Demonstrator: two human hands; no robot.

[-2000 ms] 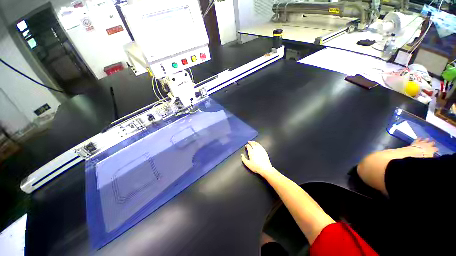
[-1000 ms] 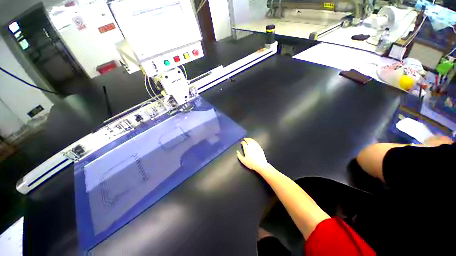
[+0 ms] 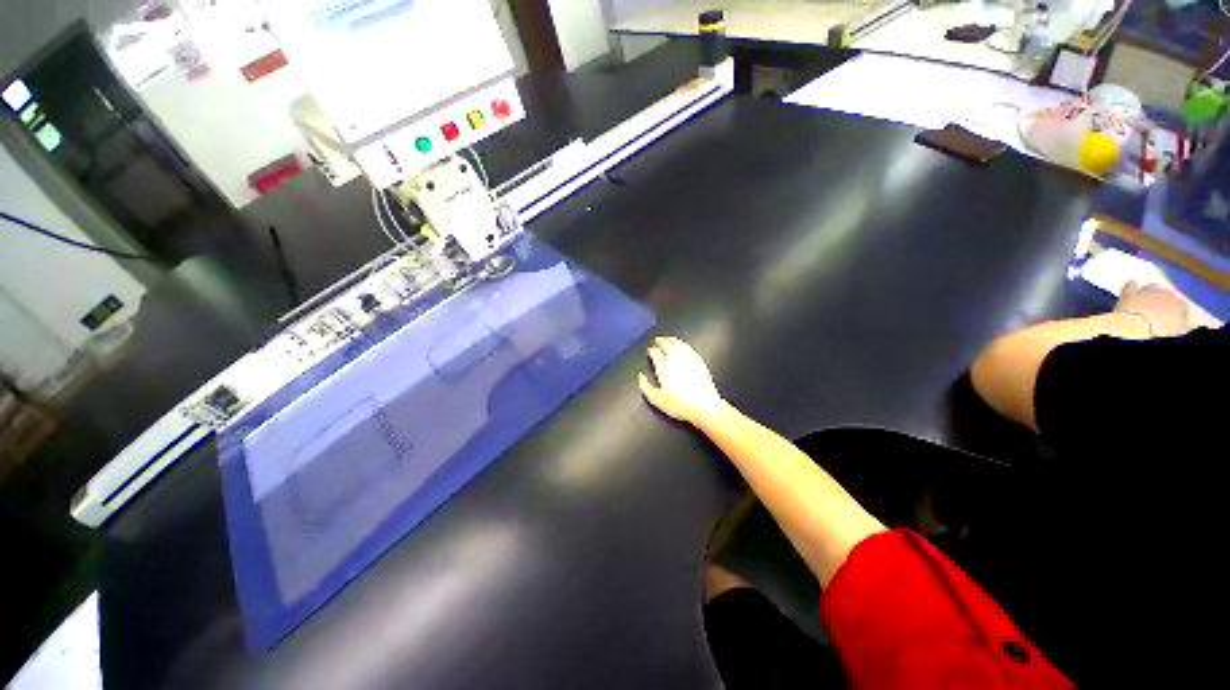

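Note:
A blue-tinted clear template (image 3: 405, 438) lies on the black table, its back edge at the machine's guide rail. A pale cloth panel (image 3: 317, 492) and rectangular outlines show through it. My left hand (image 3: 681, 382), red-sleeved, rests on the table just off the template's right corner. It is empty, fingers slightly apart. At the right, the bare hand beside the black sleeve, which I take as my right hand (image 3: 1151, 307), lies at a white strip (image 3: 1109, 274) on another blue template (image 3: 1187, 276). Its fingers are too blurred to tell a grip.
The white machine head (image 3: 459, 209) stands over the template's back edge. The guide rail (image 3: 169, 458) crosses the table. A control panel (image 3: 452, 132) hangs above. A dark flat object (image 3: 960, 143) lies farther right. A dark seat cutout (image 3: 836, 472) is near me.
The view has shifted slightly. The hand at the right was blurred at the frame's edge and now shows beside the white strip. My left hand stays resting near the template's corner.

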